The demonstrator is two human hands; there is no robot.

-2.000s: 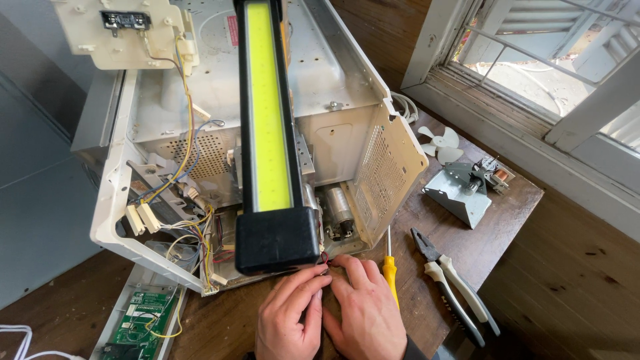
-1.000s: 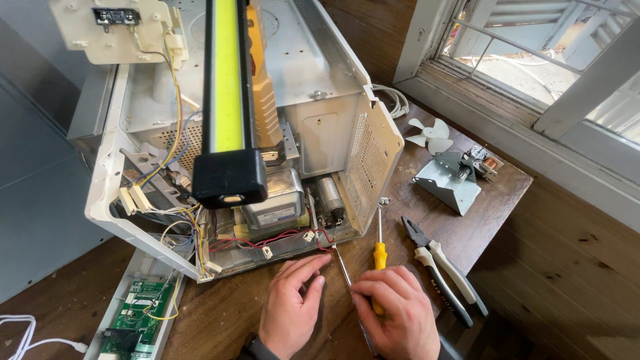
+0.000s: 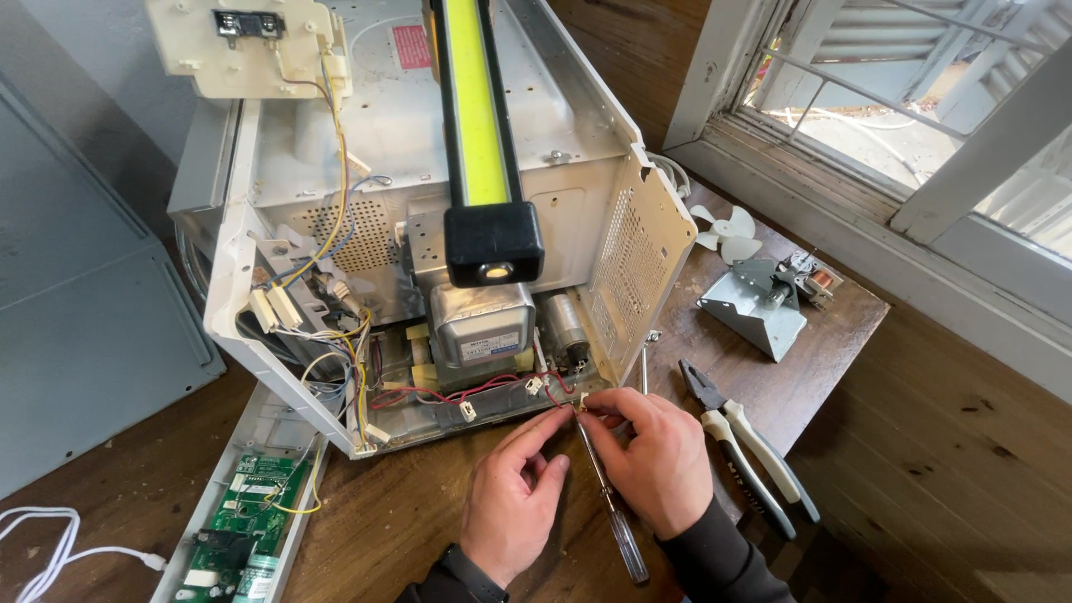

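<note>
An opened microwave oven chassis [image 3: 569, 201] stands on the wooden table, its magnetron [image 3: 481, 322] and cylindrical capacitor [image 3: 567, 327] exposed. Thin red wires [image 3: 486, 382] with small white connectors [image 3: 468, 410] run along its front lower edge. At that edge, my right hand [image 3: 657, 456] pinches a small pale connector [image 3: 584, 402] between thumb and fingertips. My left hand [image 3: 519, 494] has its fingertips against the red wire's end beside it; how firmly it grips is hidden. A screwdriver with a clear handle [image 3: 621, 536] lies between my hands. The yellow-handled screwdriver's shaft [image 3: 644, 368] shows behind my right hand.
Combination pliers [image 3: 745, 444] lie right of my right hand. Beyond are a fan motor on a metal bracket [image 3: 762, 306] and a white fan blade [image 3: 729, 233]. A panel with a green circuit board [image 3: 251, 511] lies front left. A light bar [image 3: 479, 126] overhangs the chassis.
My right hand has moved from the screwdrivers up to the chassis's front edge and taken a small connector. My left hand has come in beside it at the red wire.
</note>
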